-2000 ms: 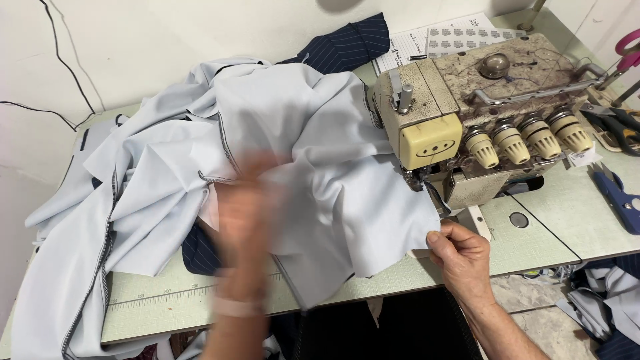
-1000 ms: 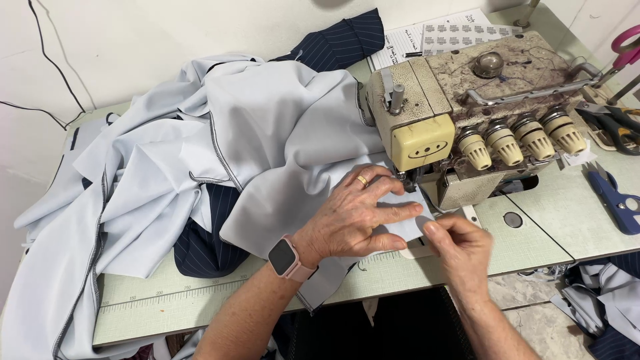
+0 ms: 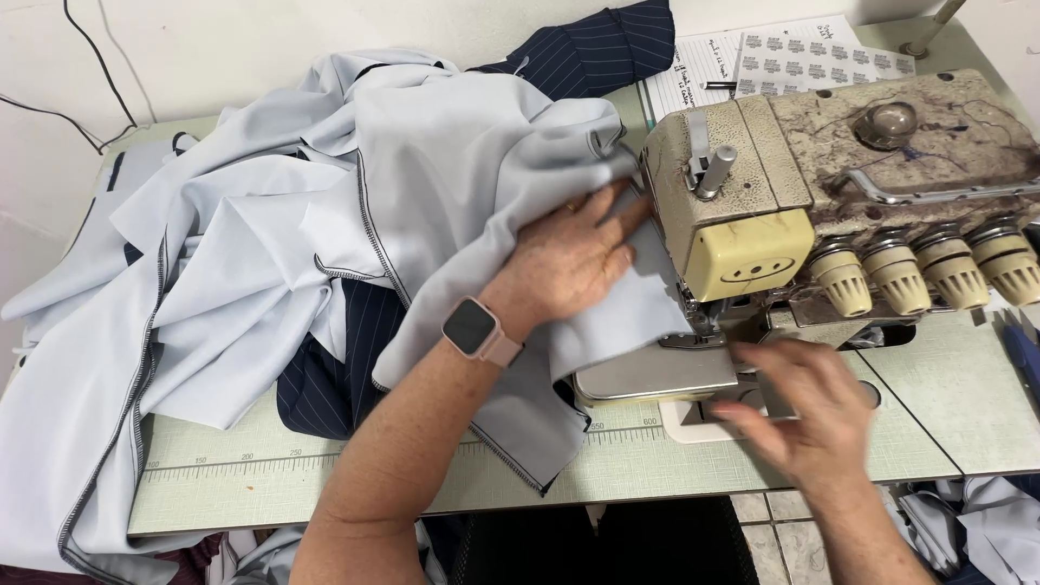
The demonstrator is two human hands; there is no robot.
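Light grey-blue fabric point(image 3: 455, 154) with dark overlocked edges lies bunched over the table, and its right part reaches the presser foot point(image 3: 693, 340) of an overlock sewing machine point(image 3: 751, 179). My left hand point(image 3: 569, 256), with a watch on the wrist, rests on this fabric left of the machine head, fingers spread and pointing to the upper right. Right of the foot, my right hand point(image 3: 804, 406) is slightly blurred, thumb and fingers apart, with nothing between them. Navy pinstriped fabric point(image 3: 325, 382) shows beneath the light cloth.
Tension dials point(image 3: 845, 276) line the machine's front. Behind it lie papers point(image 3: 821, 61) bearing writing and a rolled navy pinstriped cloth point(image 3: 601, 49). A printed ruler point(image 3: 244, 465) runs along the table's front. Blue-handled snips point(image 3: 1020, 349) lie at the right edge, and more fabric point(image 3: 983, 520) lies below.
My left hand has moved from beside the needle area up and left onto the fabric. My right hand has let go of the cloth's edge, which it held two seconds ago, and is now farther right.
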